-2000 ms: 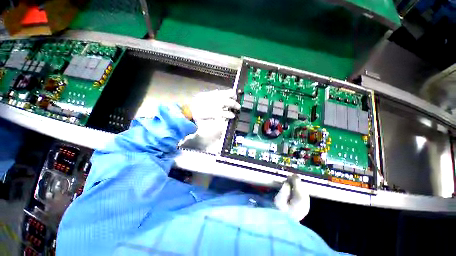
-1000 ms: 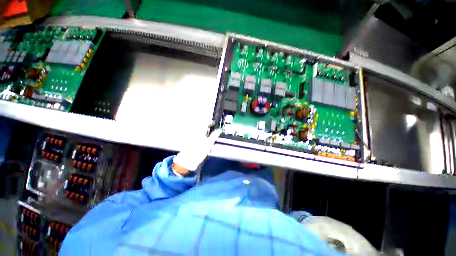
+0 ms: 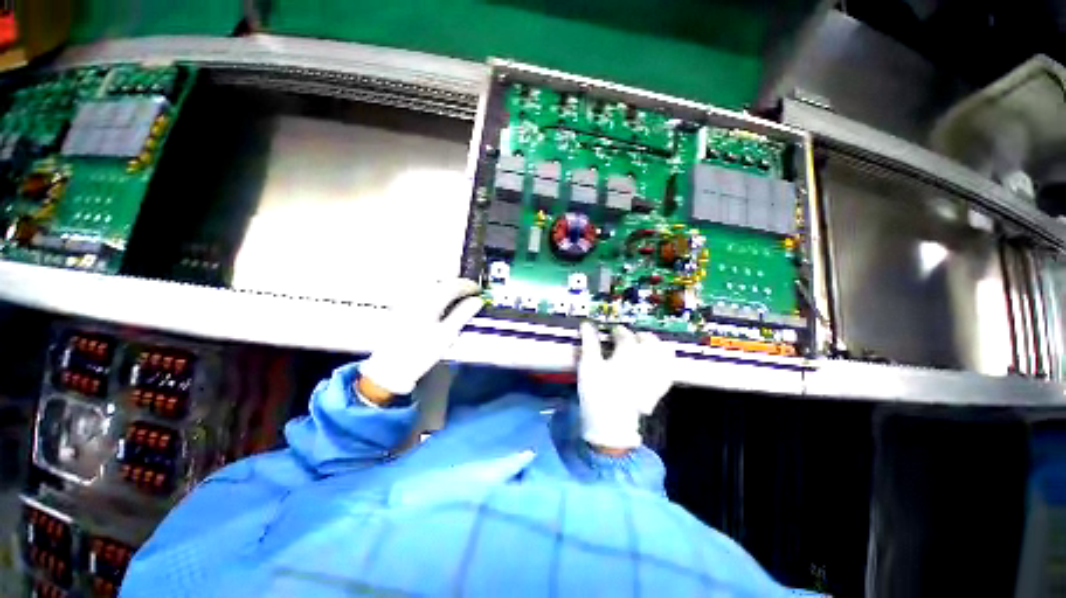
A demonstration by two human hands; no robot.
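A green circuit board (image 3: pixel 748 275) with grey blocks and a dark red-blue toroid (image 3: pixel 574 235) lies in a pale-rimmed carrier frame (image 3: pixel 815 234) on the conveyor. My left hand (image 3: pixel 419 339), in a white glove, is at the frame's near left corner, fingertips at the rim. My right hand (image 3: pixel 620 380), also white-gloved, has its fingertips at the frame's near edge, left of the orange strip (image 3: pixel 754 346). Whether either hand grips the frame or only touches it cannot be told.
Another green board (image 3: pixel 99 175) lies on the conveyor at the left. The near conveyor rail (image 3: pixel 222 306) runs across the view. Trays of striped coils (image 3: pixel 152 438) are at the lower left. Black bins (image 3: pixel 959 491) stand at the lower right. A green bench (image 3: pixel 386 29) is behind.
My right hand has come up from the lower right to the frame's near edge. My left hand stays at the near left corner. The view has shifted, so the boards appear further left and higher.
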